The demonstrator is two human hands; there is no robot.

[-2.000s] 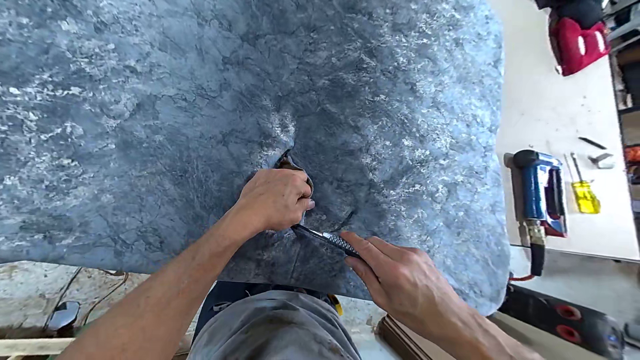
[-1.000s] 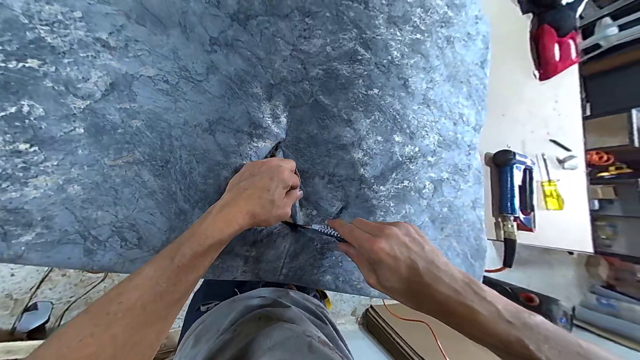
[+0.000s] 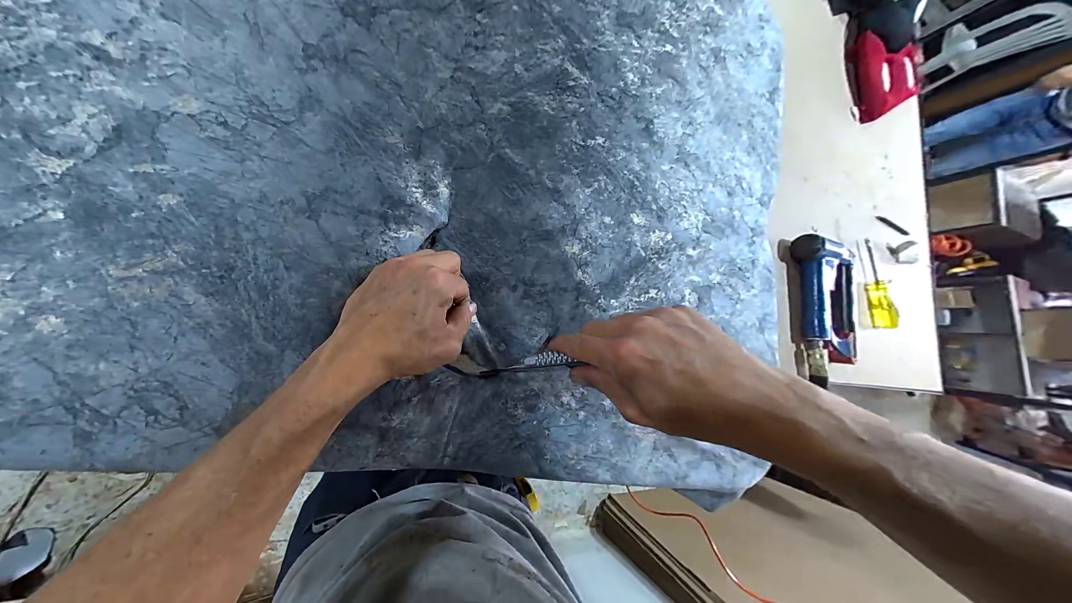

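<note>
Mottled blue-grey sheet material (image 3: 276, 209), which looks like fabric or leather, spreads in front of me with an opening cut near its middle. My left hand (image 3: 410, 314) pinches the sheet at the edge of this opening, lifting it a little. In my right hand (image 3: 653, 360) is a slim tool with a textured metal handle (image 3: 548, 359), probably a craft knife. Its end points left to the lower corner of the opening; the exact tip is hard to make out. What lies under the sheet is mostly hidden.
At the right, a white table (image 3: 846, 184) holds a blue pneumatic stapler (image 3: 825, 289), a yellow-handled screwdriver (image 3: 881, 301) and a red object (image 3: 886, 75). Flat cardboard (image 3: 804, 544) with an orange cord (image 3: 712, 540) lies below. A person's jeans-clad legs (image 3: 988, 130) show at the far right.
Both hands remain at the opening, the left still pinching its edge and the right still holding the tool. The opening's lower corner shows more widely now. The view has shifted somewhat.
</note>
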